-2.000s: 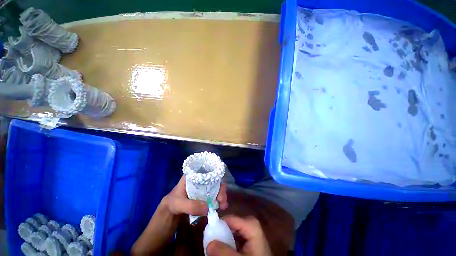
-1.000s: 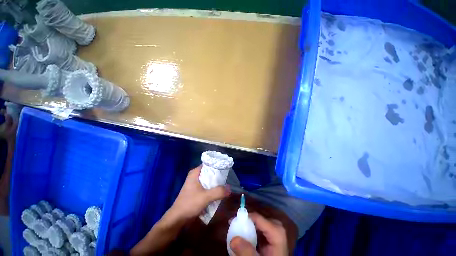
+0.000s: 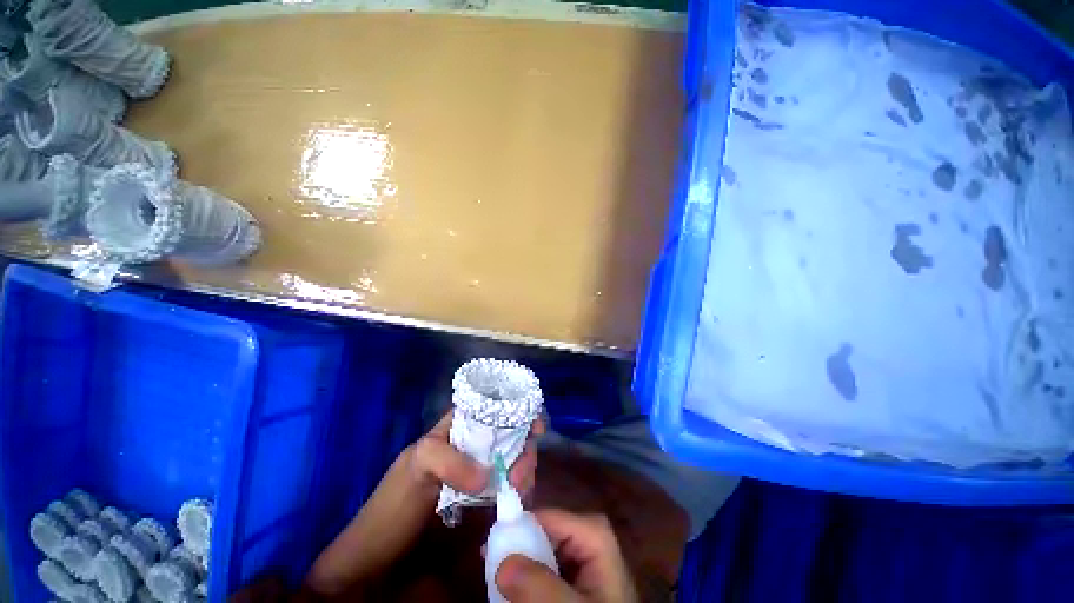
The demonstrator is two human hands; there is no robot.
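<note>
My left hand [image 3: 431,477] is shut on a white-grey hollow column piece [image 3: 473,438], held upright over my lap below the bench edge. Its open round mouth with the beaded collar faces up towards me. My right hand [image 3: 568,563] holds a white squeeze bottle [image 3: 518,547] from below and right. The bottle's thin greenish needle tip points up and reaches the front side of the piece, near my left fingers. Whether a drop of liquid is there is too small to tell.
Waiting grey-white tubes [image 3: 212,227] lie at the left end of the glossy tan bench [image 3: 471,177]. A blue crate [image 3: 130,377] at lower left holds ring-like parts [image 3: 114,570]. A blue tote [image 3: 674,342] at right has a spotted white liner [image 3: 789,318].
One second ago the bottle tip was apart from the piece, at its right; now it is at the piece's side. The piece has turned slightly, showing more of its mouth. The camera view has shifted.
</note>
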